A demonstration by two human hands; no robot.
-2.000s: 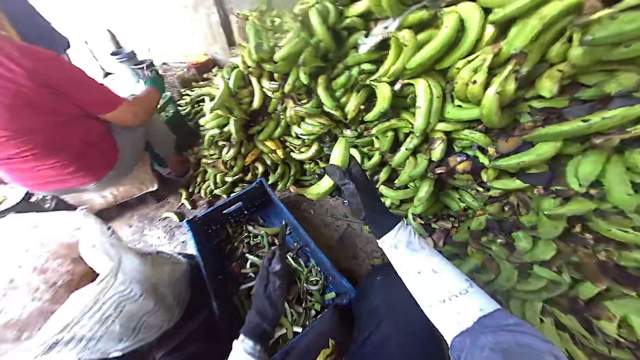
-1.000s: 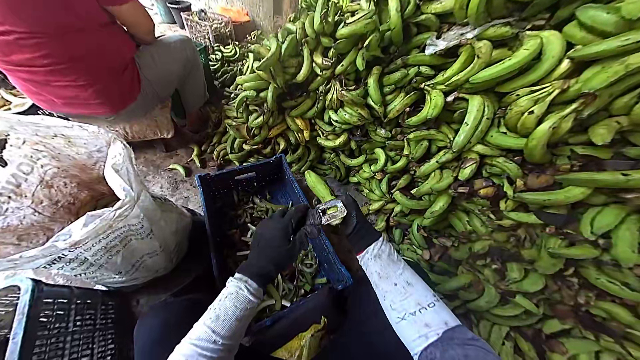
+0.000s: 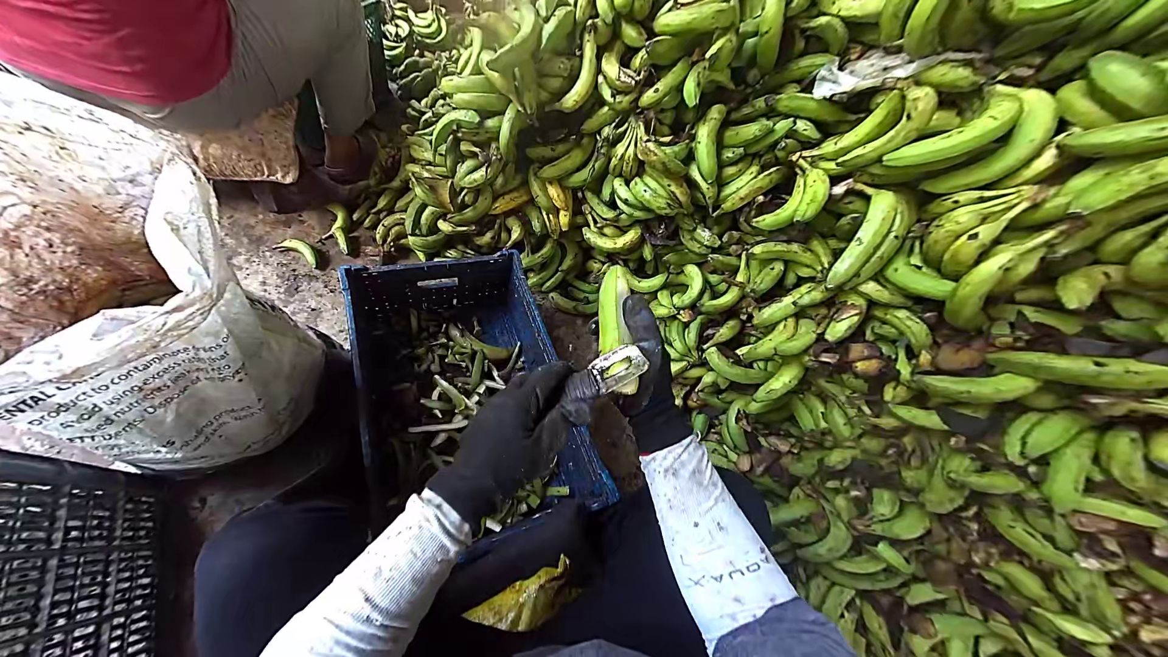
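My left hand (image 3: 511, 433), in a black glove, grips a hand peeler (image 3: 620, 367) with a pale, scraped frame. The peeler's head lies against the lower end of a green plantain (image 3: 612, 306). That plantain stands nearly upright in my right hand (image 3: 650, 365), also black-gloved, and a lighter strip shows along its side. Below and left of both hands, between my legs, sits a blue plastic crate (image 3: 538, 328) holding peel strips (image 3: 456, 388).
A large heap of green plantains (image 3: 730, 173) spreads ahead and right, with loose peels (image 3: 876, 529) at lower right. A white woven sack (image 3: 228, 383) and a black crate (image 3: 82, 547) stand left. A person in red (image 3: 119, 46) sits at upper left.
Two seconds ago my left hand was over the blue crate, apart from the plantain; since one second ago it has been at the plantain with the peeler. The view has shifted.
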